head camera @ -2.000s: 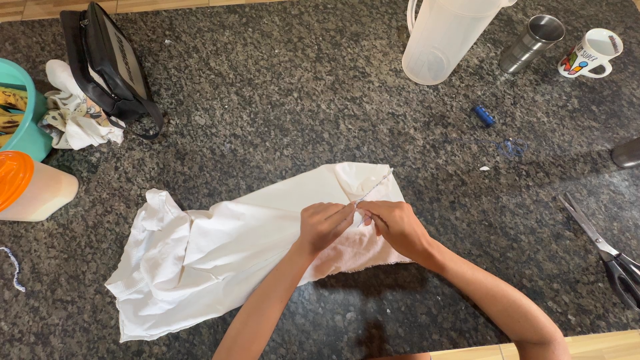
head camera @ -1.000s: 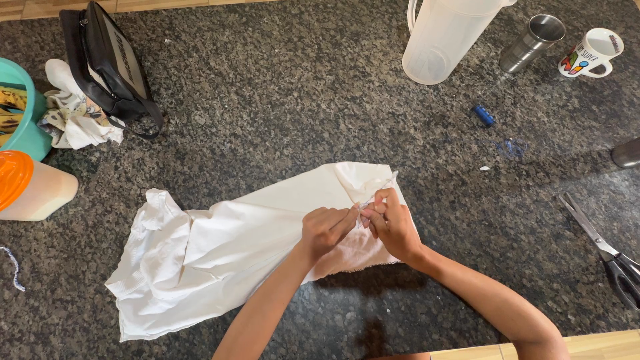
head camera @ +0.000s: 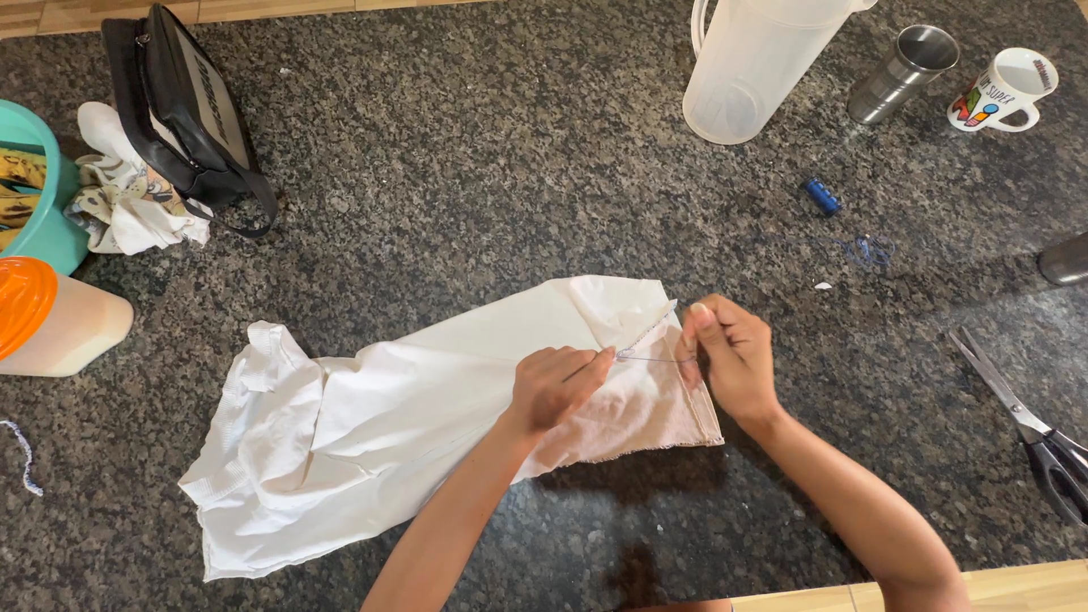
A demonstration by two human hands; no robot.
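A white cloth garment (head camera: 408,416) lies spread on the dark granite counter, its right end pinkish with a stitched edge. My left hand (head camera: 561,387) pinches a fold of it near a seam of dark stitches. To the right, my right hand (head camera: 731,357) has thumb and fingers closed on a dark thread (head camera: 650,359) that runs taut to the fold at my left fingertips. Whether a needle is between the right fingers cannot be told. A blue thread spool (head camera: 822,196) and a loose tangle of blue thread (head camera: 869,250) lie beyond my right hand.
Scissors (head camera: 1011,404) lie at the right edge. A plastic pitcher (head camera: 748,68), a steel cup (head camera: 903,72) and a mug (head camera: 1001,92) stand at the back right. At left are a black bag (head camera: 183,110), a teal basin (head camera: 59,204), crumpled cloth (head camera: 140,212) and an orange-lidded container (head camera: 85,327).
My right hand has moved right, away from my left hand, and thread now stretches between them. My left hand still holds the cloth in about the same place.
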